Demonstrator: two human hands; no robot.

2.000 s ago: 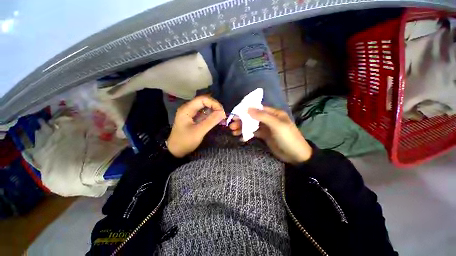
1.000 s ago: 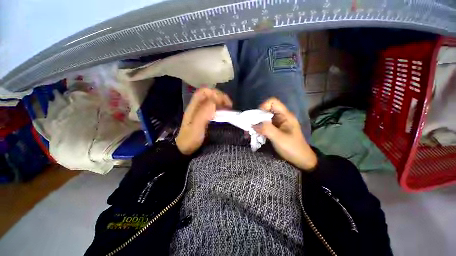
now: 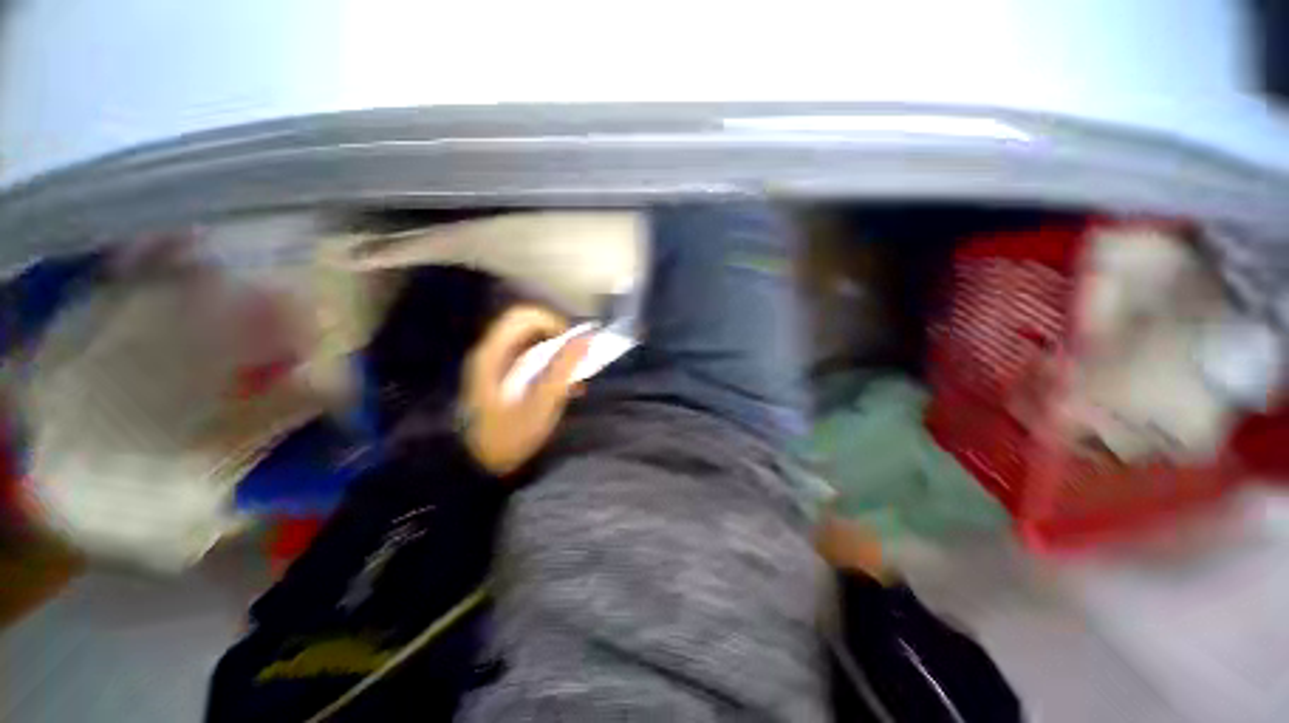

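The frame is strongly blurred. My left hand (image 3: 516, 403) is above my lap, its fingers closed around a small white piece, a cloth or paper (image 3: 605, 353), that sticks out to the right of the fingers. My right hand (image 3: 851, 548) is low at my right side, small and blurred, mostly hidden; whether it holds anything cannot be seen.
The table edge with its grey band (image 3: 566, 158) crosses the top. Cream cloth (image 3: 127, 410) fills a blue basket (image 3: 304, 466) at left. A cream piece (image 3: 566, 254) lies under the edge. A red basket (image 3: 1053, 466) with beige pieces and green cloth (image 3: 898, 459) are at right.
My right hand has let go of the white piece and moved down to my right side. My left hand keeps the white piece. The view has shifted, showing more tabletop.
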